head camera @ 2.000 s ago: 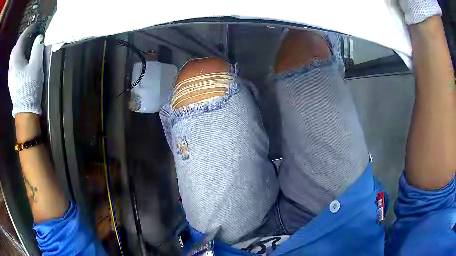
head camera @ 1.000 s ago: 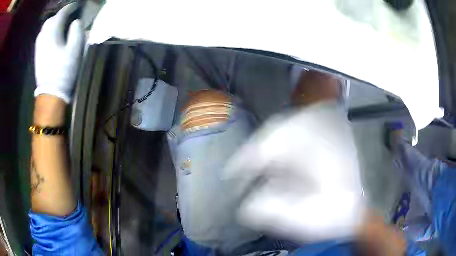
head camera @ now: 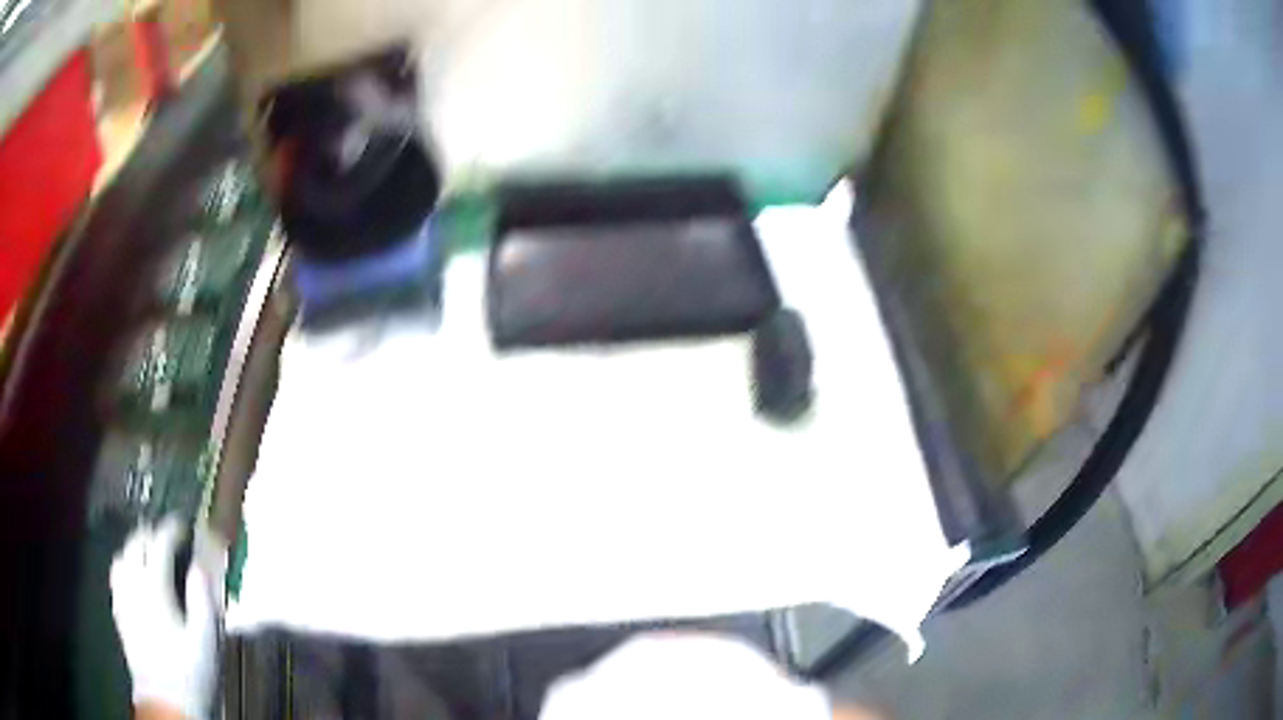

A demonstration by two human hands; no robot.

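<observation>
A white cloth (head camera: 563, 492) covers the bench in front of me. A black tray (head camera: 626, 281) lies behind it, and a small dark brush (head camera: 782, 366) lies on the cloth at the tray's right front corner. My left hand (head camera: 166, 612), in a white glove, is at the lower left beside the conveyor's edge; thumb and fingers are apart and nothing shows in it. My right hand (head camera: 685, 682), also gloved, is blurred and cut off by the bottom edge in front of the cloth; its fingers cannot be made out.
A black fan (head camera: 352, 169) stands on a blue base (head camera: 369, 281) at the back left. A conveyor (head camera: 169, 352) with blurred boards runs along the left. A black hose (head camera: 1147, 380) curves down at the right, beside the booth's side wall (head camera: 1027, 211).
The view has tilted up from my legs to the bench. My right hand, a blur over my lap one second ago, is now at the bottom edge. My left hand remains by the conveyor edge.
</observation>
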